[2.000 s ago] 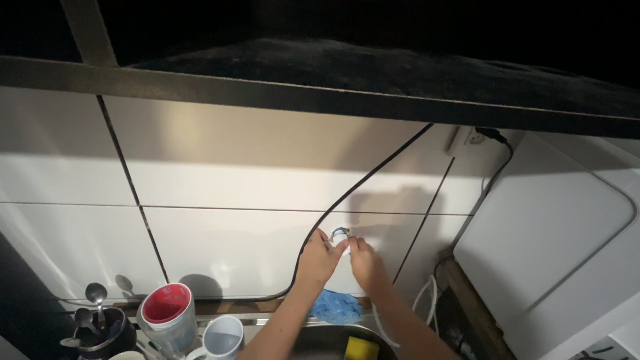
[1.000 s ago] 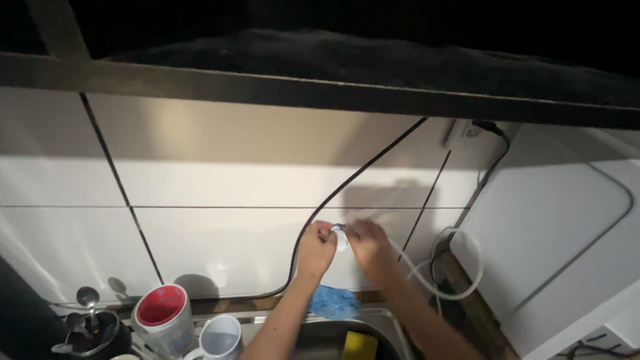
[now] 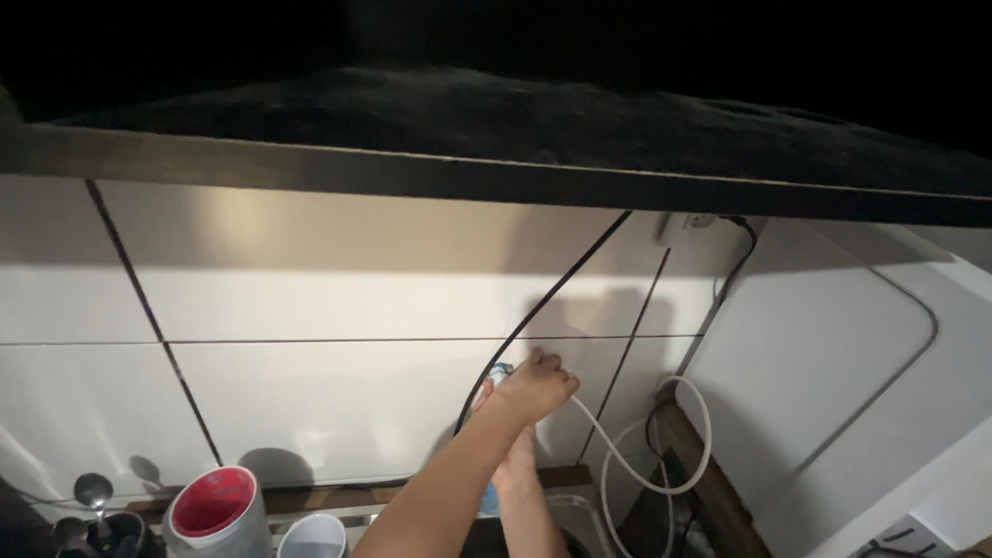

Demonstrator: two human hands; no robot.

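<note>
My left hand (image 3: 539, 384) crosses over the other hand and touches the upper right side of a small white fitting (image 3: 500, 373) with a blue part, against the tiled wall. My right hand (image 3: 515, 453) is below and partly hidden behind the left forearm; fingertips show at the fitting's lower left. A white flexible tube (image 3: 612, 446) runs from beside my left hand and loops down to the right. A black cable (image 3: 550, 291) passes just left of the fitting. The fingers' exact hold cannot be made out.
A dark cabinet edge (image 3: 465, 174) hangs above. Below are a sink rim (image 3: 577, 504), a blue cloth or bag (image 3: 489, 502), a white cup (image 3: 312, 536), a red-lined container (image 3: 213, 504) and a holder with spoons (image 3: 132, 535). A wall socket (image 3: 700, 220) and white appliance (image 3: 829, 372) stand right.
My left hand has crossed over to the right of the fitting, and my right hand has dropped below it. The white tube's loop has shifted and hangs lower.
</note>
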